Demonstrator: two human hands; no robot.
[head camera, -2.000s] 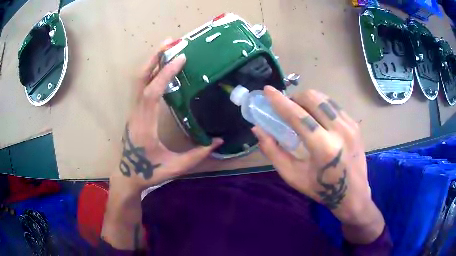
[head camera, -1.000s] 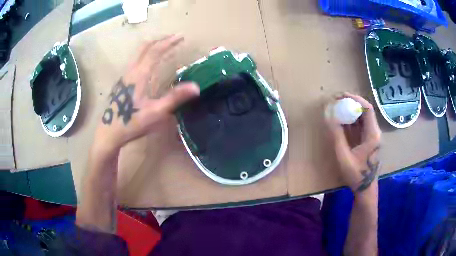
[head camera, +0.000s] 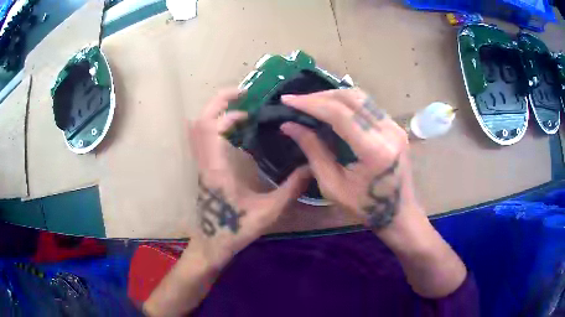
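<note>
The green shell (head camera: 266, 80) lies on the cardboard in front of me, its open black inside facing up and its white rim partly showing. My left hand (head camera: 238, 167) holds the shell's left side, thumb along its lower edge. My right hand (head camera: 353, 148) is over the opening, with thumb and fingers pinching the black liner (head camera: 279, 117) inside. My hands hide much of the shell's lower part. The glue bottle (head camera: 431, 121) lies on the cardboard to the right of my right hand, its nozzle pointing right.
Several similar shells (head camera: 495, 86) lie in a row at right, and one more shell (head camera: 83, 102) lies at left. A blue crate (head camera: 495, 7) and a yellow-red packet (head camera: 463, 20) are at the back right. A white scrap (head camera: 181, 8) is at the far edge. A red stool (head camera: 148, 272) is below.
The glue bottle has left my right hand and lies on the cardboard. My right hand has moved left into the shell's opening and pinches the liner. My left hand has moved onto the shell's left side.
</note>
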